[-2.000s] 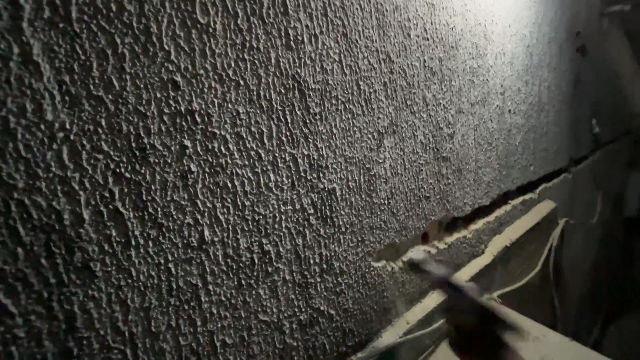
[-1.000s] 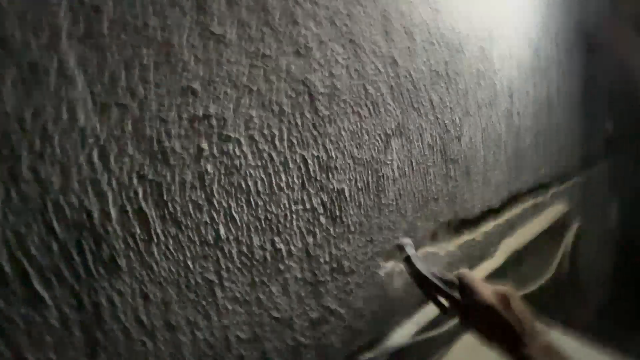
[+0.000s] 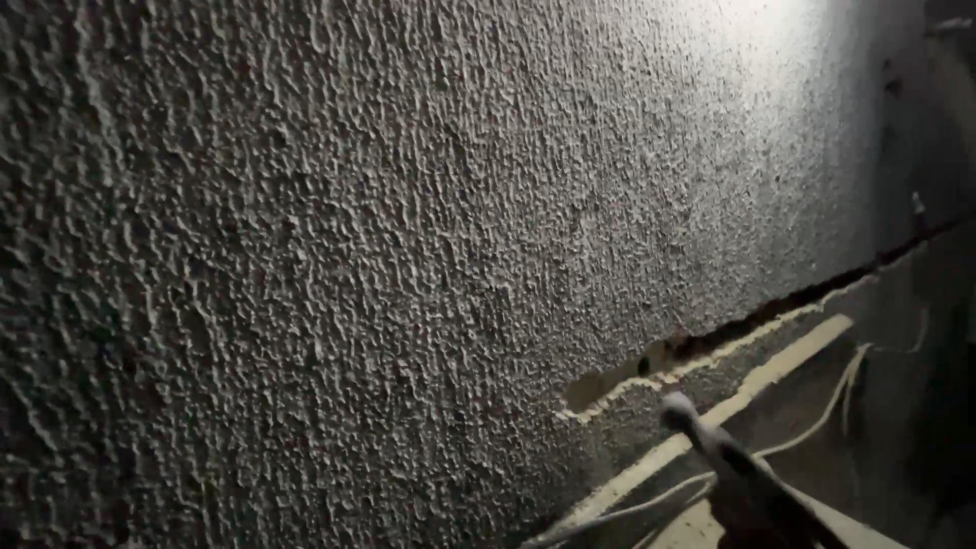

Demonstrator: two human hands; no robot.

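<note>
A rough, textured wall (image 3: 427, 252) fills most of the view. A ragged groove (image 3: 656, 362) is cut into it and runs up to the right, with pale broken edges. Below the groove, at the lower right, a hand tool with a rounded head (image 3: 682, 415) points up and left; it looks like a hammer, but blur hides its exact kind. My right hand (image 3: 736, 515), dark and partly out of frame at the bottom, is closed around this tool. The tool's head stands just under the groove; contact with the wall cannot be told. My left hand is out of view.
Under the groove a pale strip (image 3: 770, 366) slants along the wall. A thin light cable (image 3: 812, 435) loops beside and behind the tool. A pale flat surface (image 3: 690, 526) lies at the bottom edge. Bright light (image 3: 751, 23) falls at the upper right; the far right is dark.
The hand and tool show lower relative to the groove than one second ago, when the tool's head was at the groove's left end. The groove and cable look otherwise the same.
</note>
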